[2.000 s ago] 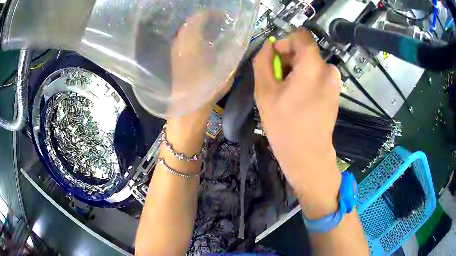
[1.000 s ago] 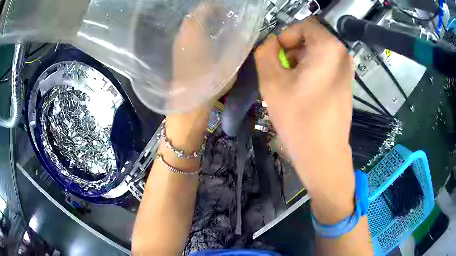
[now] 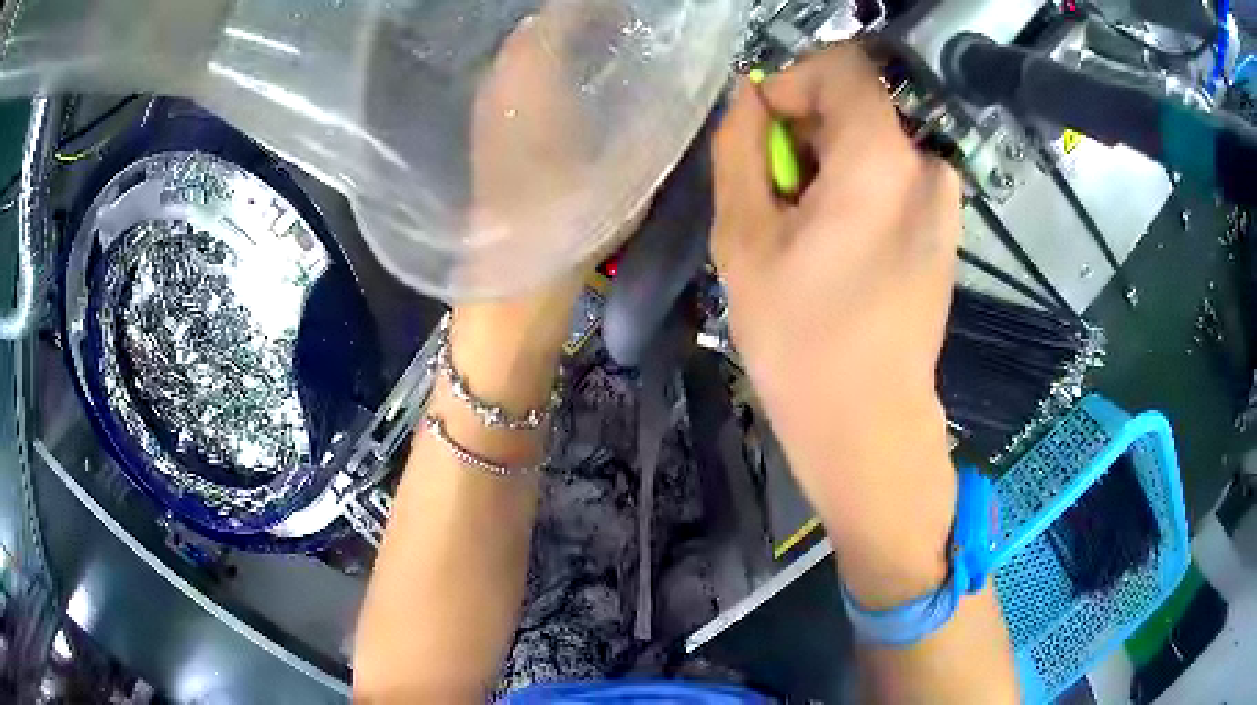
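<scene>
My right hand [image 3: 841, 207] is closed around a small tool with a yellow-green handle [image 3: 783, 154], at the silver machine parts at the top centre. The tool's tip is hidden. My left hand [image 3: 545, 117] is behind a large, cloudy, curved clear plastic guard [image 3: 345, 124] and shows blurred through it. Its fingers cannot be made out, so I cannot tell whether it holds anything. The silver machine head [image 3: 813, 30] is just beyond my right hand.
A dark-blue-rimmed bowl [image 3: 86, 372] of silver parts is at left. A bundle of black cables [image 3: 1013, 365] lies right of my right forearm, with a light-blue perforated basket [image 3: 1041, 634] holding black cables below. A thick dark hose [image 3: 1089, 103] crosses the upper right.
My right hand has shifted slightly while keeping the tool, and more of the handle shows than one second ago. The bowl and guard sit slightly further left in view.
</scene>
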